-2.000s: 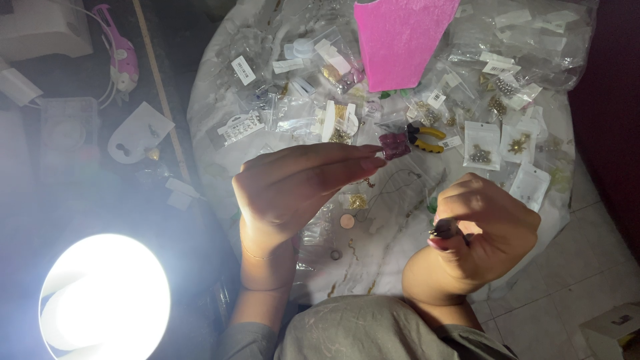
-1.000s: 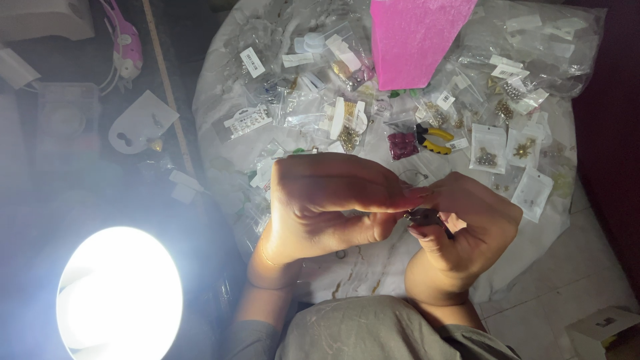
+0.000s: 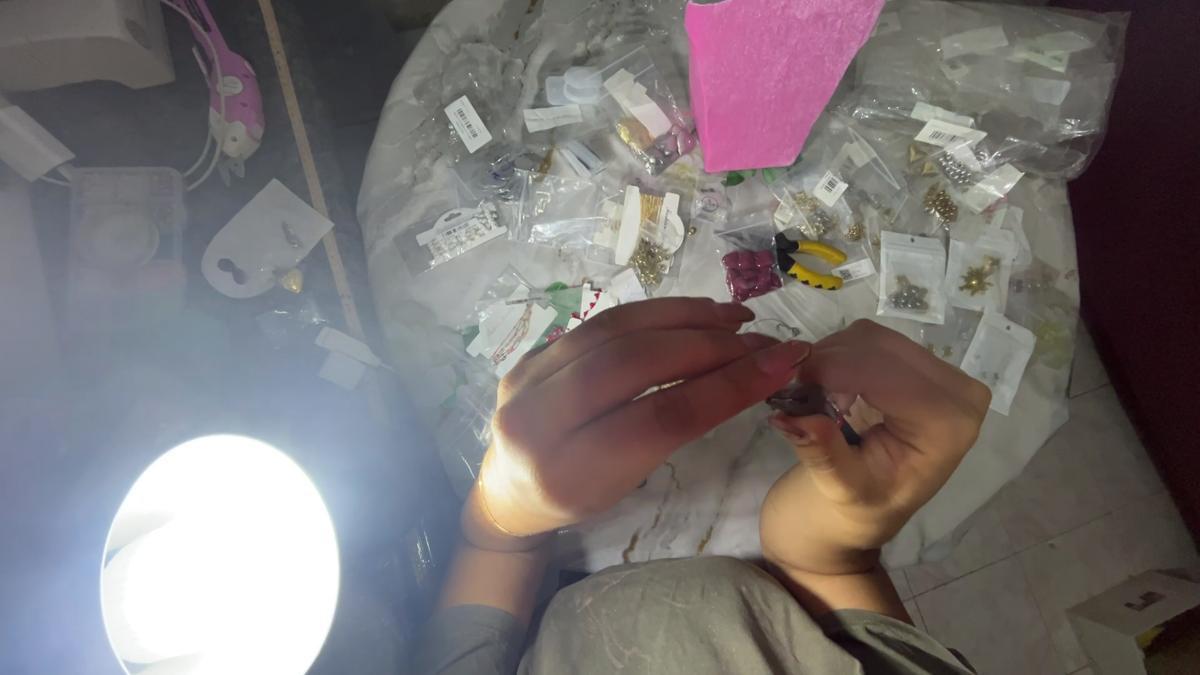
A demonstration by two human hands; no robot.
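My left hand (image 3: 628, 412) is raised over the marble-patterned table, its fingers stretched to the right and the tips pinched near my right hand; what lies between them is too small to tell. My right hand (image 3: 872, 431) is closed round a small dark tool (image 3: 808, 401), probably pliers, whose tip points left at my left fingertips. Behind the hands lie yellow-and-black-handled pliers (image 3: 811, 262) beside a bag of dark red beads (image 3: 751, 274). A thin wire loop (image 3: 776, 328) shows just above my fingertips.
A pink container (image 3: 773, 84) stands at the back. Several clear bags and cards of jewellery findings surround it, among them a bag of gold star-shaped pieces (image 3: 980, 277). A bright lamp (image 3: 220, 562) is at lower left, a pink glue gun (image 3: 232, 103) at upper left.
My left hand has moved right, from apart two seconds ago to fingertips meeting my right hand. My right hand still holds the dark tool.
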